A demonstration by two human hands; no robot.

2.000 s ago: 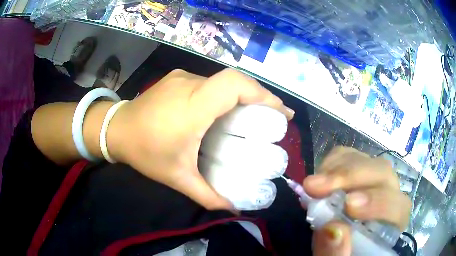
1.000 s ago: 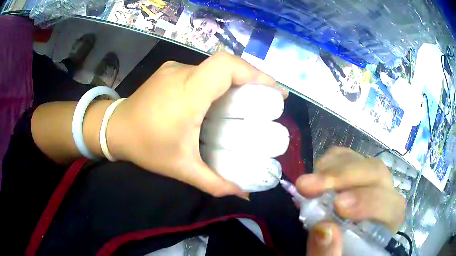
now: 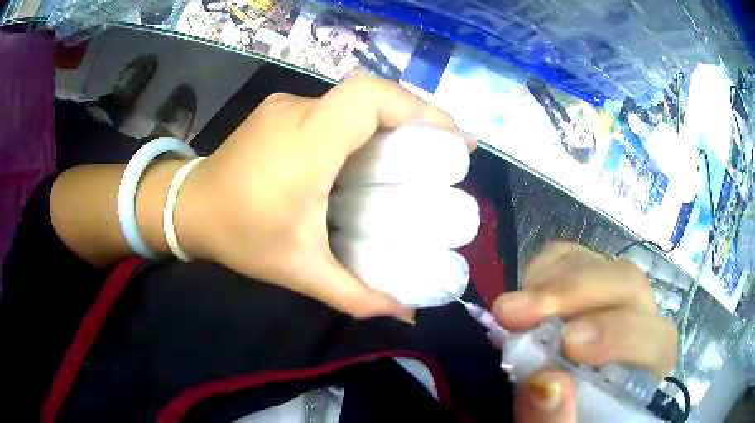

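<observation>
My left hand (image 3: 265, 190) grips three white plastic housings (image 3: 406, 211) side by side over the lap, their rounded ends facing right. My right hand (image 3: 600, 314) holds a translucent glue syringe (image 3: 538, 359) at the lower right, a black part at its rear. The syringe's thin needle (image 3: 476, 311), with a pinkish base, points up and left. Its tip is at the end of the lowest housing. Whether any liquid comes out cannot be told. My left fingers are largely hidden behind the housings.
The table (image 3: 488, 99) with printed photo sheets runs diagonally behind my hands. A blue tray (image 3: 530, 70) and clear plastic trays (image 3: 654, 33) lie at the top right. More clear plastic (image 3: 716, 363) is at the right. Shoes show on the floor at upper left.
My left hand has moved the housings upward in the picture. The needle has gone from the middle housing's end to the lowest one's. Both hands keep their hold.
</observation>
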